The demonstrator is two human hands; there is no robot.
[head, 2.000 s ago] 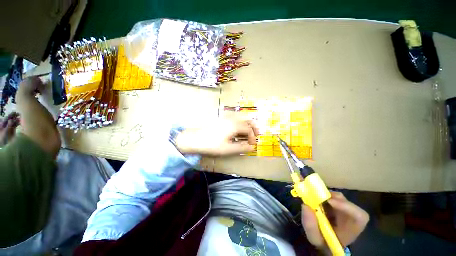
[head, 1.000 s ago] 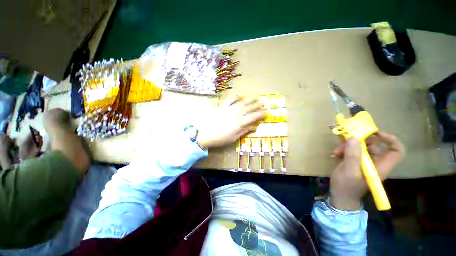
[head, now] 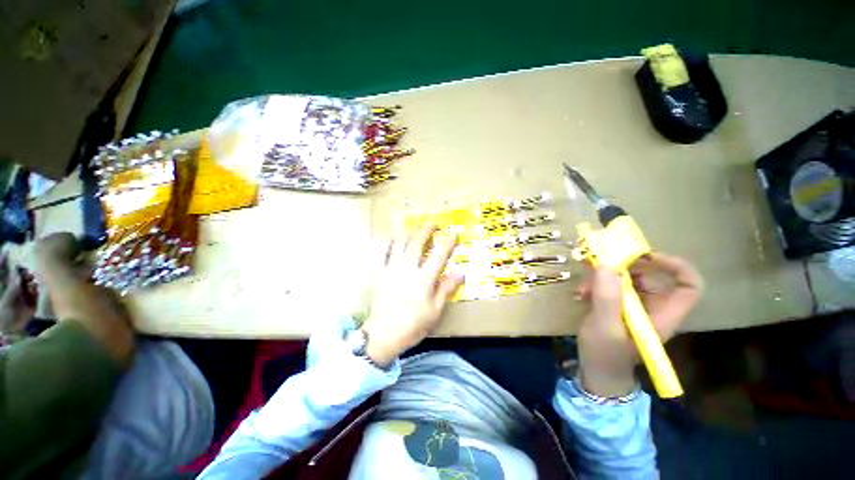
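The yellow-orange circuit board panel (head: 469, 267) lies on the cardboard in front of me. A row of short wire leads (head: 525, 236) with tiny white plugs sticks out past its right side. My left hand (head: 412, 291) lies palm down with fingers apart, fingertips on the panel's left part, covering some of it. My right hand (head: 637, 305) holds the yellow soldering iron (head: 647, 342) to the right of the panel. The iron's dark tip points up and left, apart from the panel and leads.
A clear bag of leads (head: 314, 145) lies beyond the panel. A stack of wired panels (head: 141, 202) and a flat spare panel (head: 220, 183) are at left. A black holder with yellow top (head: 680, 98) and a square black fan (head: 811, 187) are at right. Another person's arm (head: 80, 291) is at far left.
The panel has turned, so its leads point right instead of towards me. My left hand has shifted to its near left side. The iron, beside the panel, was over it two seconds ago.
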